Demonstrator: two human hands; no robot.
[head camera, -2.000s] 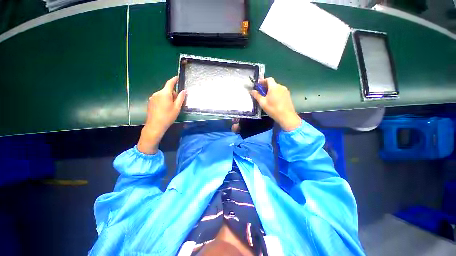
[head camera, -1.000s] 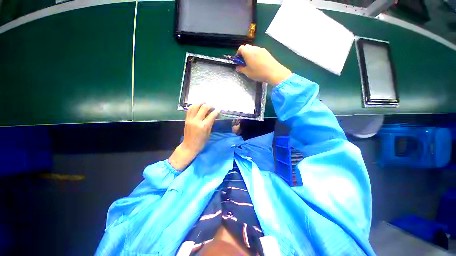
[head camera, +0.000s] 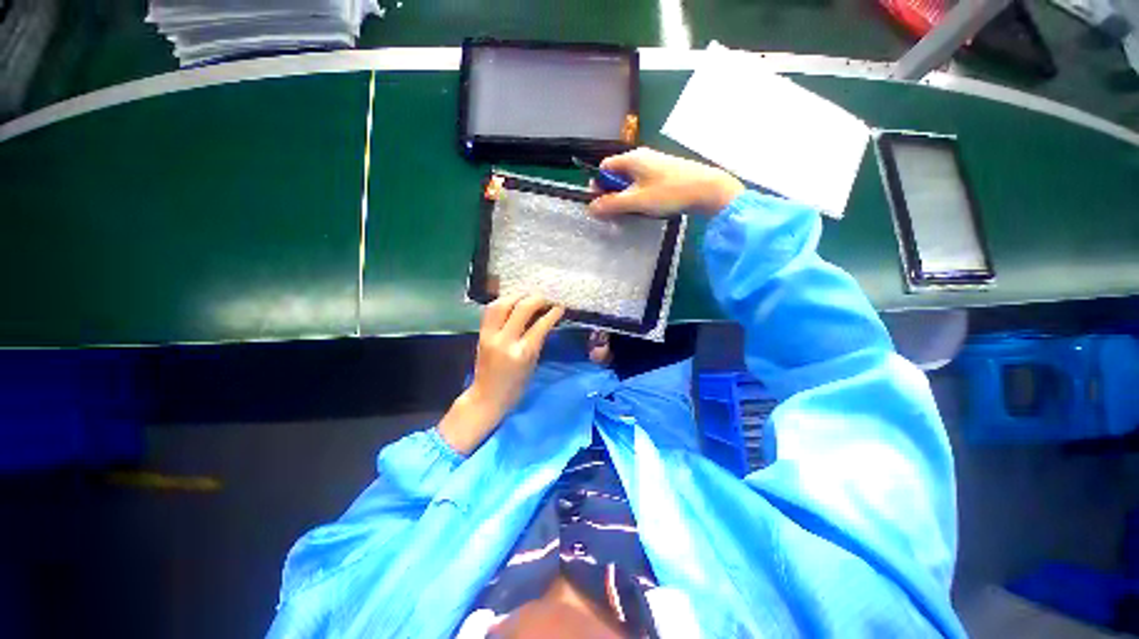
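A black-bordered touch panel (head camera: 577, 258) lies slightly tilted on a whitish textured sheet near the bench's front edge, with a small orange tab at its upper left corner. My left hand (head camera: 510, 356) rests its fingertips on the panel's near edge, left of the middle. My right hand (head camera: 662, 184) is at the panel's far edge and holds a small dark blue tool (head camera: 610, 180) between its fingers. The tool's thin dark tip points left along that edge. Whether the tip touches the panel cannot be told.
A stack of black-edged panels (head camera: 547, 100) is just behind the work spot. White sheets (head camera: 771, 130) lie skewed right of it. A set-aside panel stack (head camera: 937, 211) is at the right. More sheets (head camera: 256, 25) are far left. A blue crate (head camera: 721, 422) is below the bench edge.
My right hand moved from the panel's right edge to its far edge with the blue tool. My left hand moved from the left edge to the near edge. The view has shifted.
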